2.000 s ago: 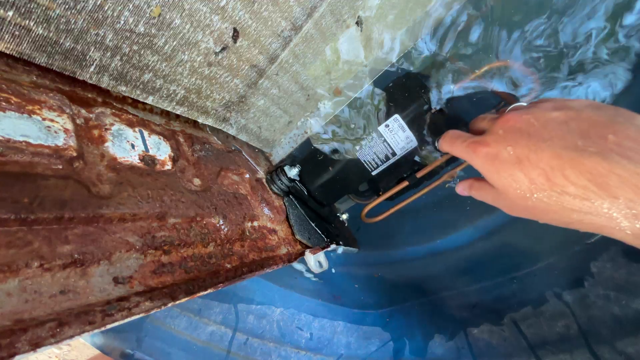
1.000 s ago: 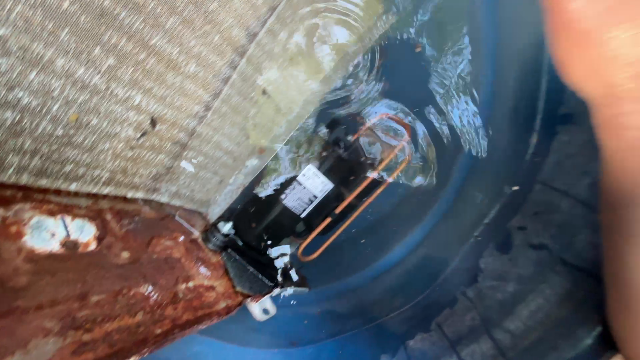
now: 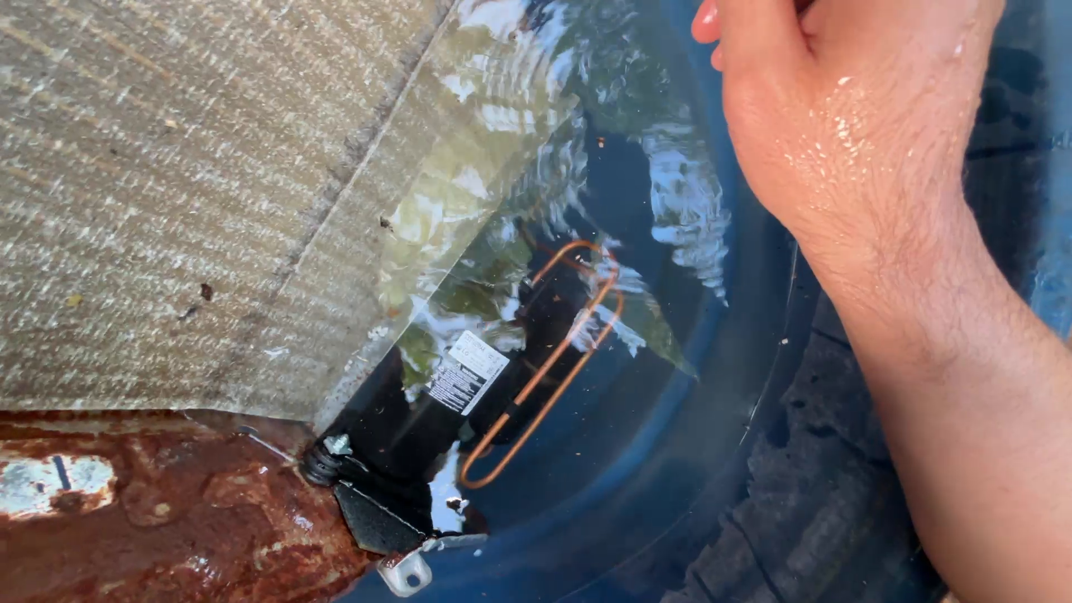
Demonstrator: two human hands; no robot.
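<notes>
My right hand (image 3: 846,109), wet and seen from the back, is above the right side of a blue plastic tub (image 3: 1047,276). Its fingers are mostly cut off or hidden at the top edge, so what they hold cannot be told. To its lower left, a black cylindrical unit (image 3: 410,419) with a printed white label (image 3: 469,373) lies partly in the water. A looped copper tube (image 3: 536,419) runs along that unit. The black unit meets a heavily rusted metal panel (image 3: 193,519) and a grey finned coil (image 3: 193,193). My left hand is out of view.
Rippling water (image 3: 620,167) with bright reflections surrounds the black unit. A small metal tab with a hole (image 3: 406,574) sticks out below the rusted panel's corner. Dark, ridged material (image 3: 804,494) lies at the lower right, beside my forearm.
My right hand was at the black unit's far end and the copper tube two seconds ago. It has since moved away to the upper right. The view has shifted too.
</notes>
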